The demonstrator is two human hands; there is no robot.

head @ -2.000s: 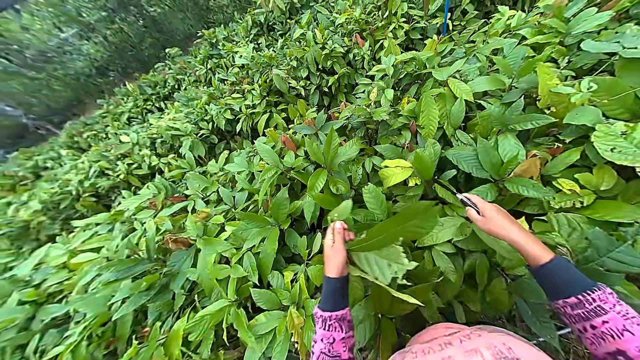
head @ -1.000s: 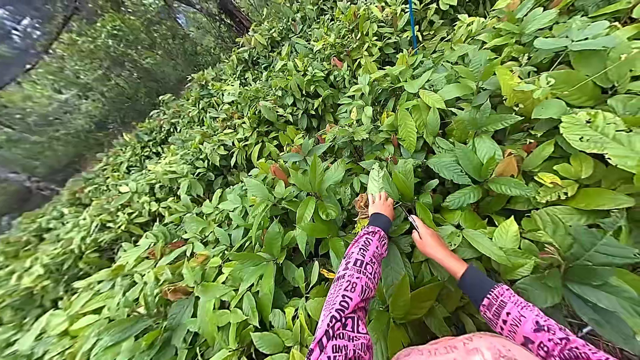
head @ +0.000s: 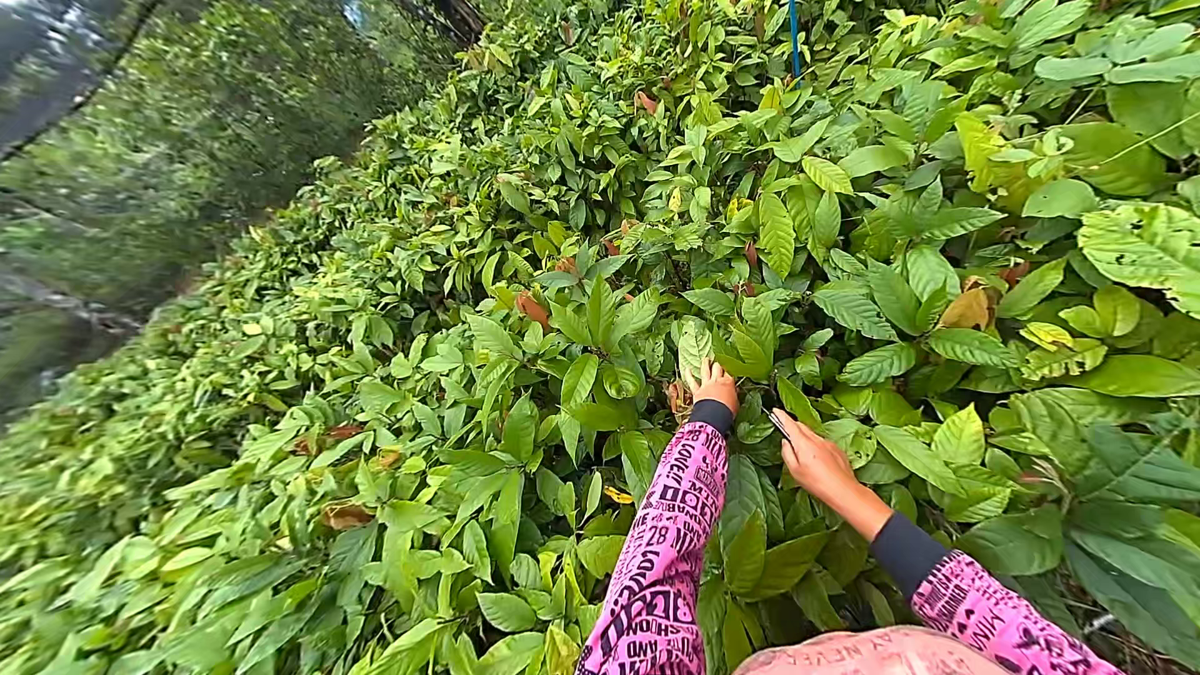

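My left hand (head: 715, 386) reaches into the dense leafy plants, its fingers on a pale green leaf (head: 695, 345) that points upward. Right of it and a little lower, my right hand (head: 814, 457) holds a small dark tool (head: 779, 424), of which only a thin part shows; its kind cannot be told. Both arms wear pink printed sleeves with dark cuffs. Broad green leaves surround both hands, and a dry brown leaf (head: 679, 397) hangs just left of my left hand.
Green plants spread over nearly the whole view, with brown leaves (head: 532, 308) among them. A thin blue pole (head: 795, 39) stands at the top. Trees and brush (head: 234, 112) lie at the upper left. A large leaf with holes (head: 1148, 246) is at the right.
Two seconds ago my left hand was nearer to me, beside large leaves; it has since reached forward among the plants. My right hand has come closer to it, still with the tool.
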